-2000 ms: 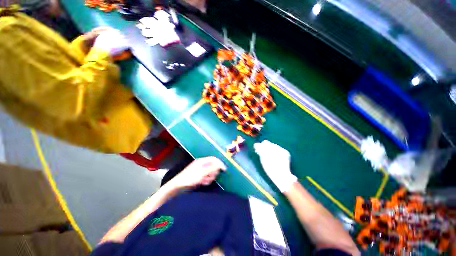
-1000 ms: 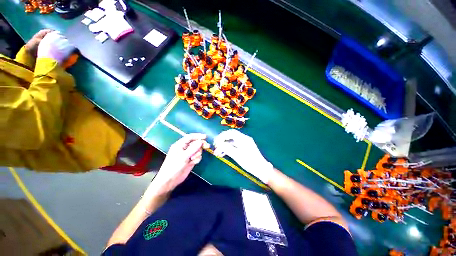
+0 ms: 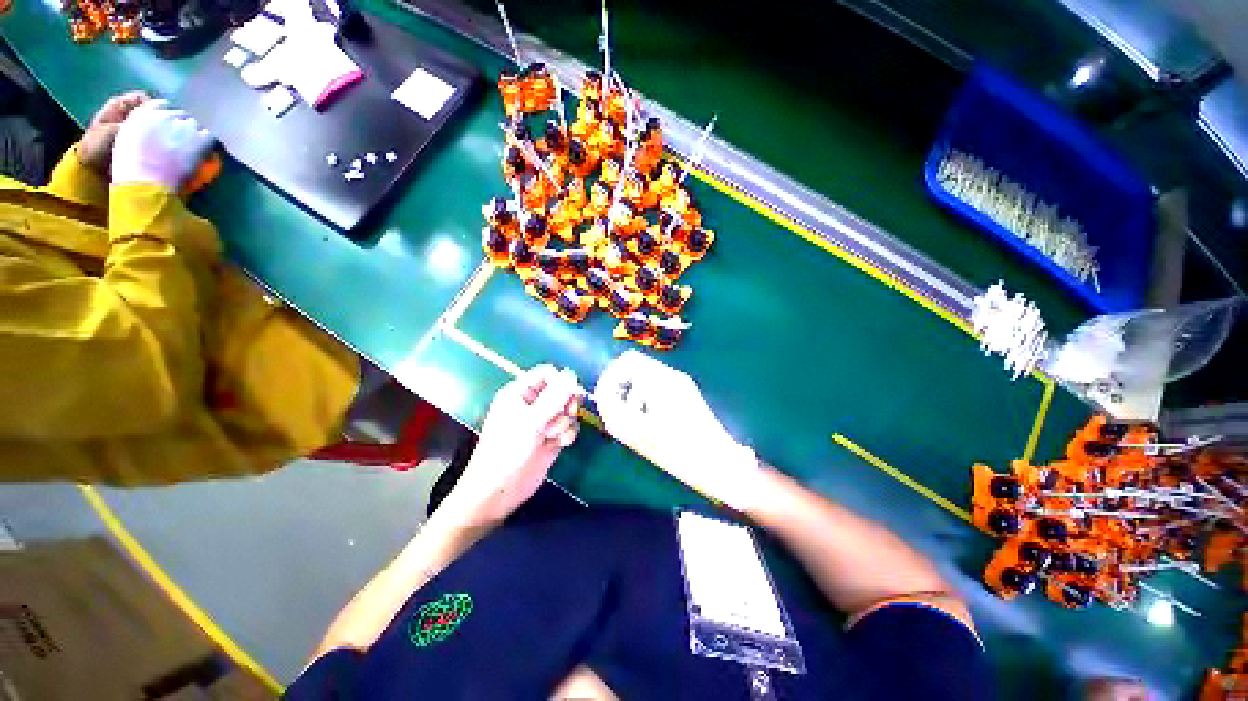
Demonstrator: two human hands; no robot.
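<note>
My left hand (image 3: 531,427), bare, and my right hand (image 3: 663,414), in a white glove, are close together at the bench's near edge. The fingers of both are curled and their tips nearly meet. A tiny dark spot shows between the fingertips, but whether anything is held is too small to tell. Just beyond them lies a heap of orange-and-black parts (image 3: 602,226) with thin pale stems, some pointing up. A second such heap (image 3: 1081,527) lies at the right. A small white heap (image 3: 1009,329) lies between that heap and the blue tray.
A blue tray (image 3: 1047,192) with rows of pale pieces is at the far right, near a clear plastic bag (image 3: 1150,345). A black mat (image 3: 308,151) at left bears a white glove (image 3: 304,62) and white bits. A person in yellow sleeves (image 3: 96,322) works at left. Yellow tape lines mark the bench.
My hands, apart two seconds ago, have come together. The small part that lay near my right hand then no longer shows on the bench. The view has shifted and steadied; the heaps look unchanged.
</note>
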